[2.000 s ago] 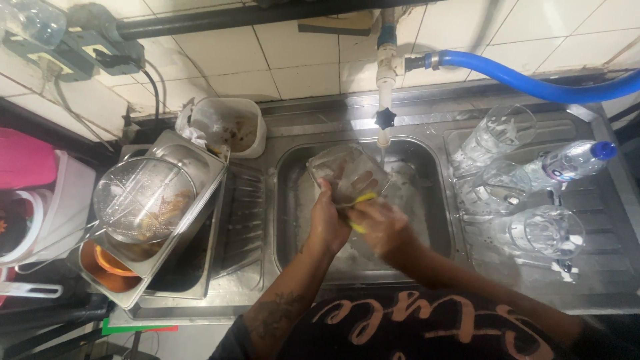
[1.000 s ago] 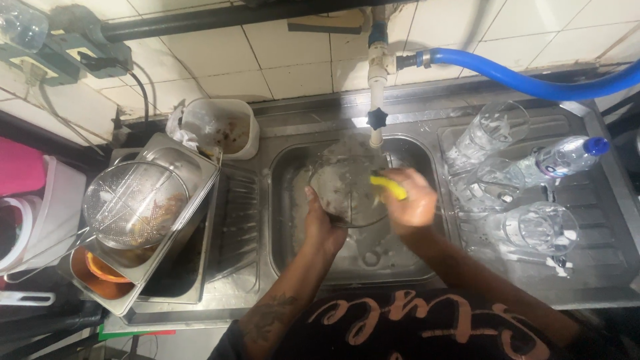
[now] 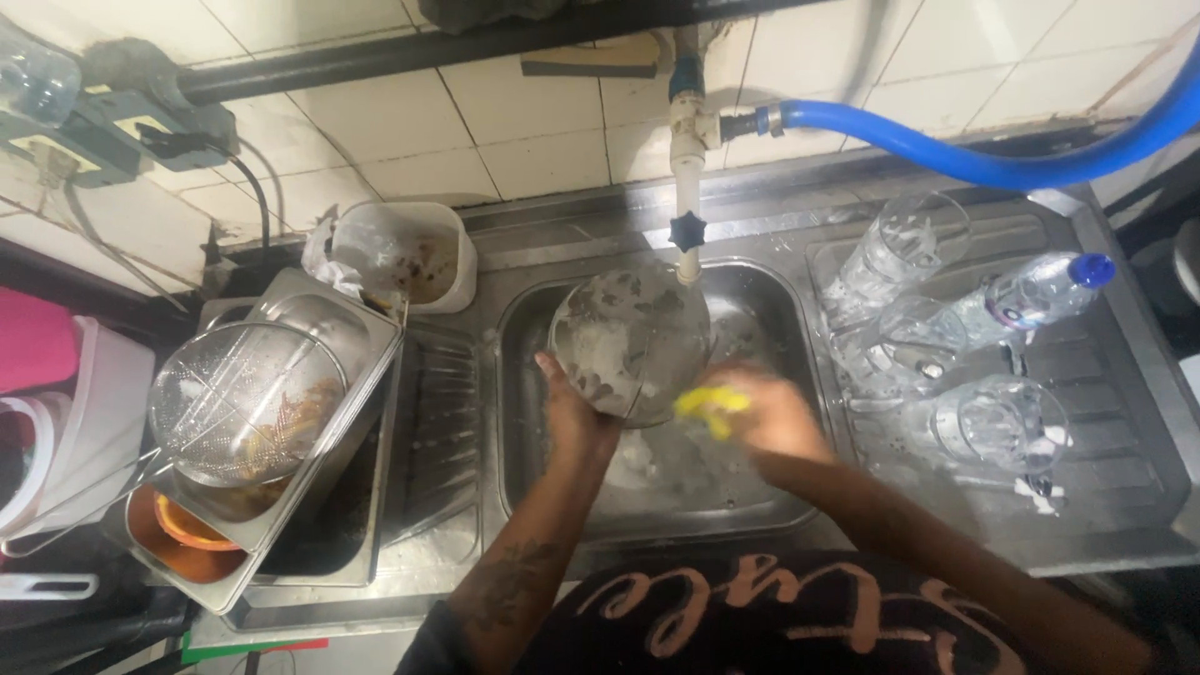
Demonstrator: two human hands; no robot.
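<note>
A round wire-mesh strainer (image 3: 633, 342) is tilted over the steel sink basin (image 3: 511, 450), below the white tap (image 3: 688, 178). My left hand (image 3: 583, 412) grips its lower left rim. My right hand (image 3: 764, 412), blurred, holds a yellow sponge or cloth (image 3: 714, 409) close to the strainer's lower right rim; whether they touch cannot be told. Whitish suds or water lie in the basin beneath both hands.
On the right drainboard stand wet drinking glasses (image 3: 905, 239) and a plastic bottle (image 3: 1045, 295) with a blue cap. At left, another strainer (image 3: 248, 403) rests on stacked steel pans (image 3: 370, 352), beside a white plastic tub (image 3: 464, 262). A blue hose (image 3: 919, 155) runs off the tap.
The strainer has come up and tilted toward the tap, with my left hand still on its rim. My right hand has moved with the yellow item and now sits lower beside the rim.
</note>
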